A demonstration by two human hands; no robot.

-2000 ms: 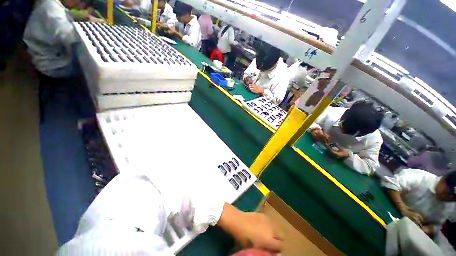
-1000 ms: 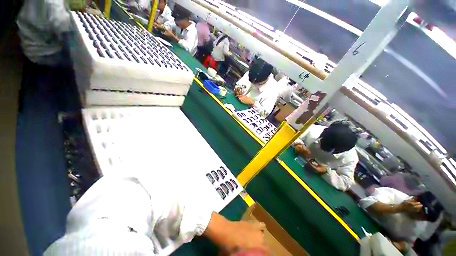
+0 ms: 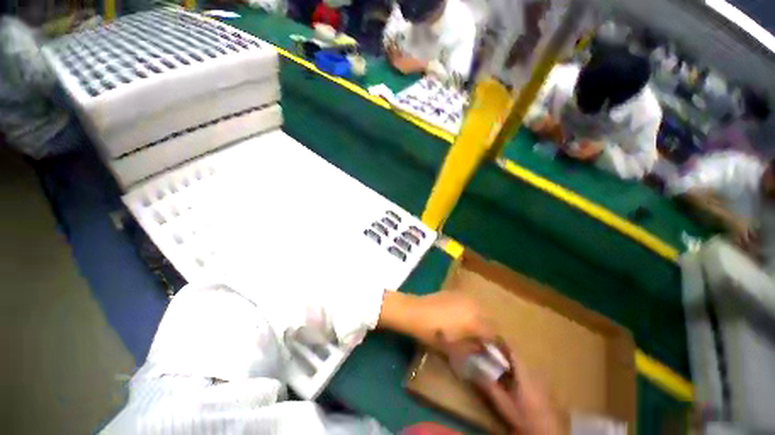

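Note:
My left hand and my right hand meet over a shallow brown carton. Both have their fingers on a small dark part with white on it; it is blurred, so I cannot tell whether the white is a sleeve. A white foam tray lies to the left, under my left forearm. Several black frames sit in slots at its right corner. Empty slots show along its left side and near my left wrist. My left sleeve hides its lower part.
Stacked foam trays, the top one full of dark parts, stand behind the working tray. A yellow post rises beyond the carton. White foam pieces stand at right. People in white work across the green bench.
The view has tipped down, showing more of the carton. My right hand has come into view. The small dark-and-white part now shows between my hands. The frames in the tray look unchanged.

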